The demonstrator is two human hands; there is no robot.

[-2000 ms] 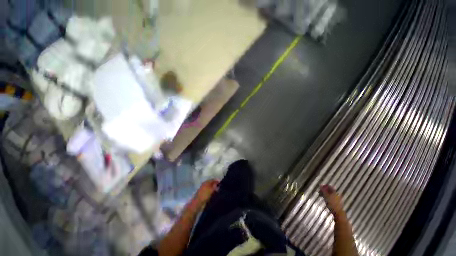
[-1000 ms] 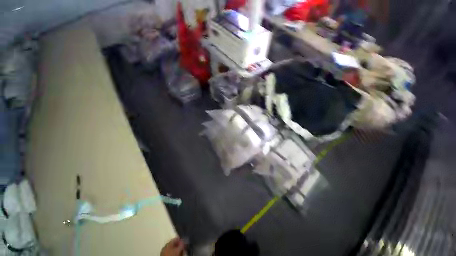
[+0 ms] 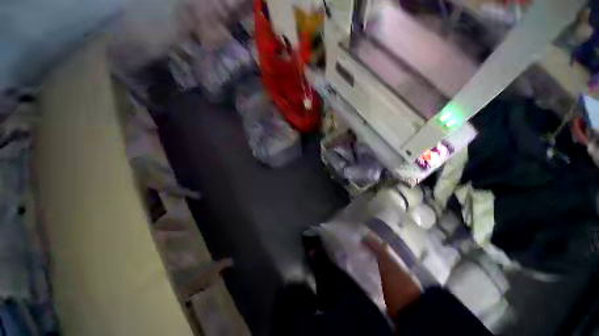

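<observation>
My right hand (image 3: 387, 268) reaches down from a dark sleeve at the bottom right, over pale bagged cloth bundles (image 3: 460, 279) on the floor. A dark band crosses the bundle beside it. The hand is blurred, and whether its fingers grip the bundle cannot be told. My left hand is not in view.
A beige worktable (image 3: 92, 197) runs down the left, with cardboard boxes (image 3: 174, 239) below its edge. A white machine (image 3: 381, 98) with a green light stands ahead. A red cloth (image 3: 282, 79) and bagged bundles (image 3: 269, 131) are beside it. Dark fabric (image 3: 525, 177) lies right.
The view has moved forward to the machine and floor bundles. My right hand has come into view over the bundles. The hand at the table's lower edge has left the picture.
</observation>
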